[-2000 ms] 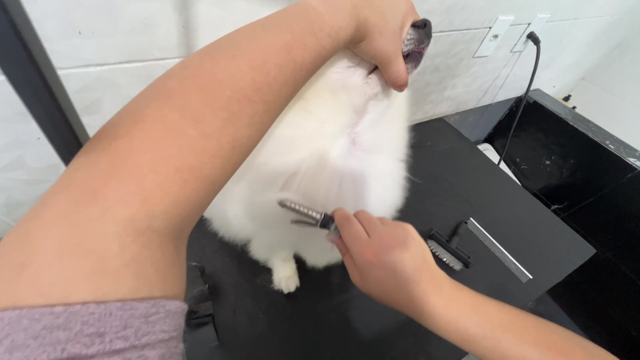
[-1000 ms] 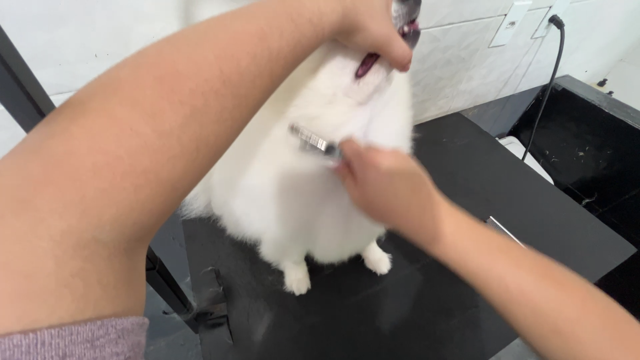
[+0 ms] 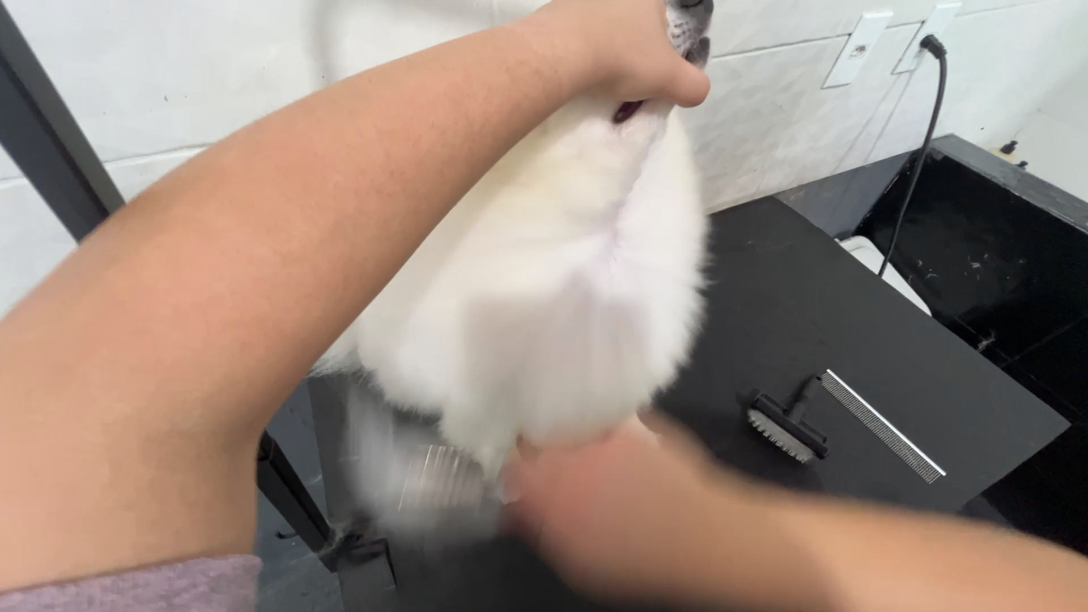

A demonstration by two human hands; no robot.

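A white, fluffy dog sits upright on a black grooming table, its head tipped up. My left hand grips the dog's muzzle, thumb under the jaw; most of the head is hidden behind my hand and forearm. Low in front of the dog's chest, my right hand is blurred by motion. It holds the handle of a metal-toothed grooming tool, also blurred, whose head lies left of the hand near the table surface. The dog's front paws are mostly hidden.
On the table to the right lie a black-headed slicker brush and a metal comb. A black basin stands beyond the table's right edge. A power cord hangs from the tiled wall. Dark metal posts rise at left.
My right hand has moved down with the grooming tool, from the dog's chest to below it. My left hand stays on the muzzle. The view has shifted somewhat.
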